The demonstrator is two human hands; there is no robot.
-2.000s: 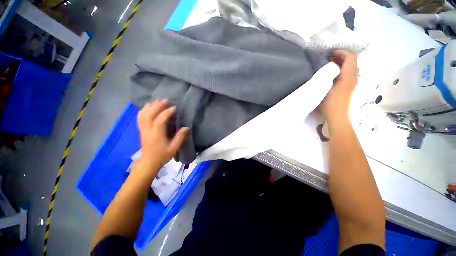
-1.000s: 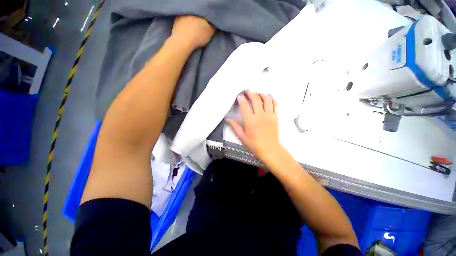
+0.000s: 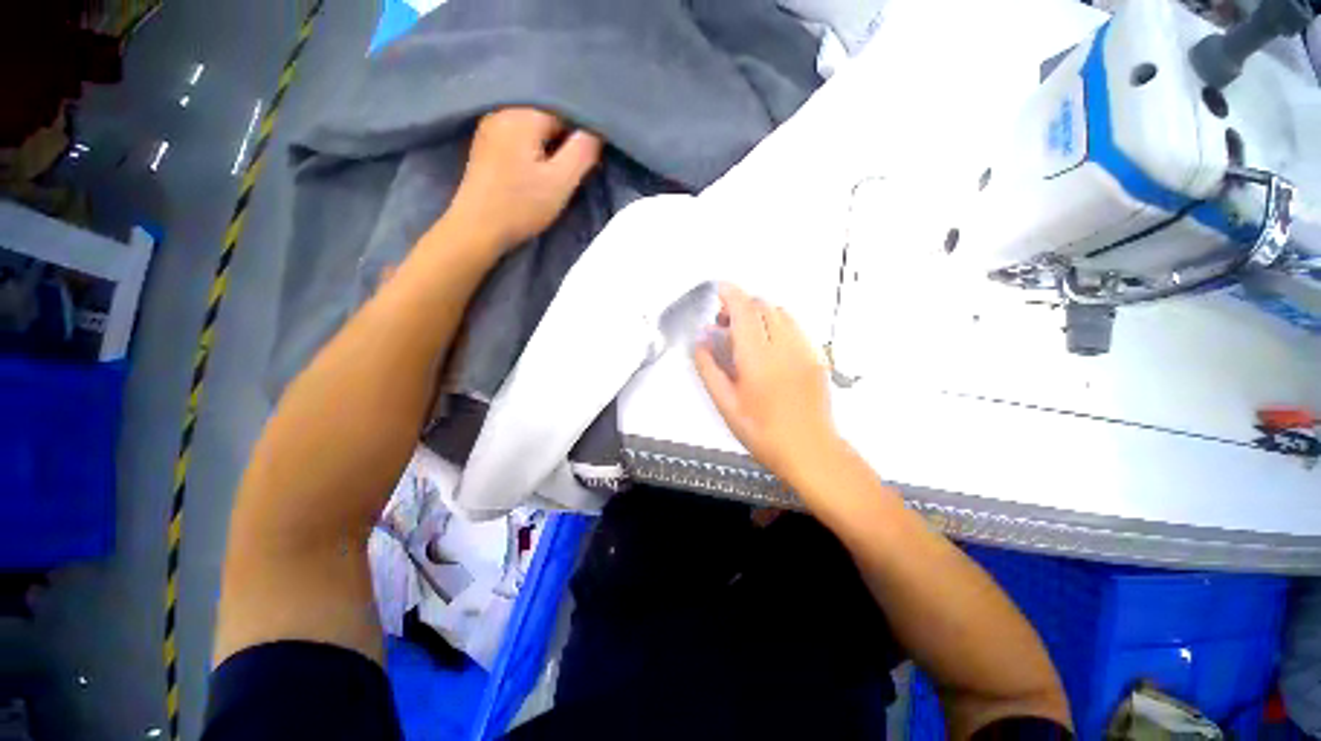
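Note:
The dark grey garment body (image 3: pixel 420 87) lies bunched at the left end of the table and hangs over its edge. My left hand (image 3: pixel 525 171) grips a fold of it, fingers curled. A white knit panel (image 3: pixel 558 340) runs along the garment's near side down past the table's front edge. My right hand (image 3: pixel 765 362) rests at the front of the table, with its thumb and fingertips pinching a small grey-white edge of cloth (image 3: pixel 687 314). A short white fringed edge (image 3: pixel 597 473) shows on grey cloth at the table corner.
The white sewing machine head (image 3: pixel 1145 145) with a blue stripe stands at the right; its presser foot area (image 3: pixel 1065 282) is away from both hands. Orange and black snips (image 3: pixel 1286 430) lie at the far right. A blue bin of scraps (image 3: pixel 529 623) is below left. The table edge (image 3: pixel 927 510) has ruler marks.
My left hand has moved from the garment's lower left to a fold farther up. My right hand has come from the far side to the table's front. The white panel now hangs over the front edge.

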